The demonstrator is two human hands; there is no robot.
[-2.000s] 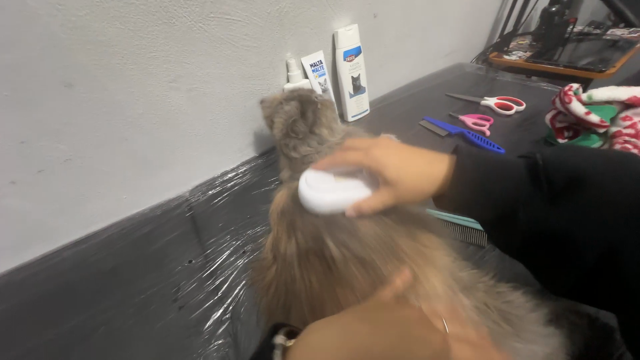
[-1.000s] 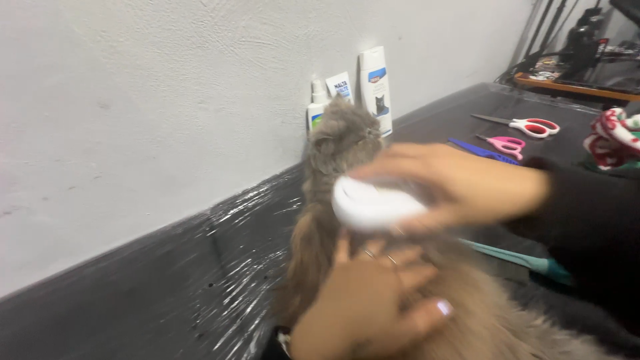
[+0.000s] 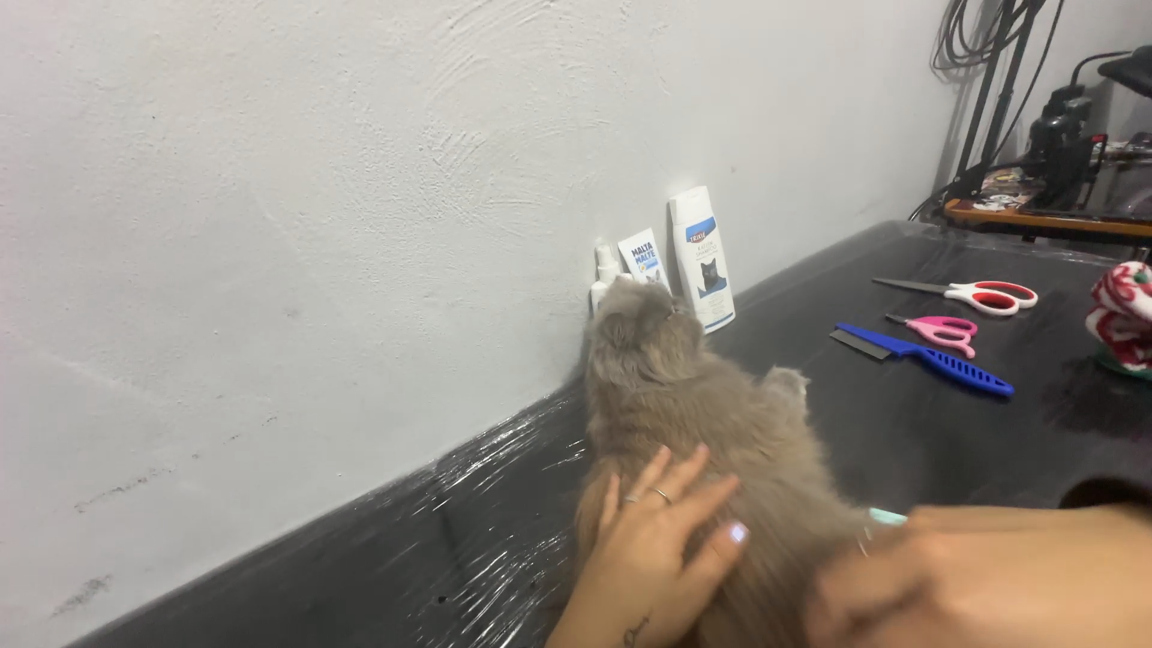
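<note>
A long-haired grey-brown cat [image 3: 711,414] faces away from me on a black table wrapped in clear plastic film [image 3: 378,567], its head by the wall. My left hand [image 3: 652,549], with rings on its fingers, lies spread on the cat's back. My right hand [image 3: 963,576] is blurred at the lower right, low over the cat's rear side, fingers curled; whether it holds anything is hidden. Past it shows the end of a turquoise comb [image 3: 886,516]. The white brush of the earlier frames is not visible.
Against the wall stand a white spray bottle [image 3: 605,270], a white tube or box [image 3: 643,256] and a shampoo bottle [image 3: 704,261]. To the right lie red-white scissors [image 3: 976,292], small pink scissors [image 3: 940,331], a blue flea comb [image 3: 927,358] and a red-white fuzzy cloth [image 3: 1125,315].
My right hand, which held a white brush near the cat's shoulders, has moved back toward its rear. The left hand remains on the cat's back. A front paw now shows at the cat's right.
</note>
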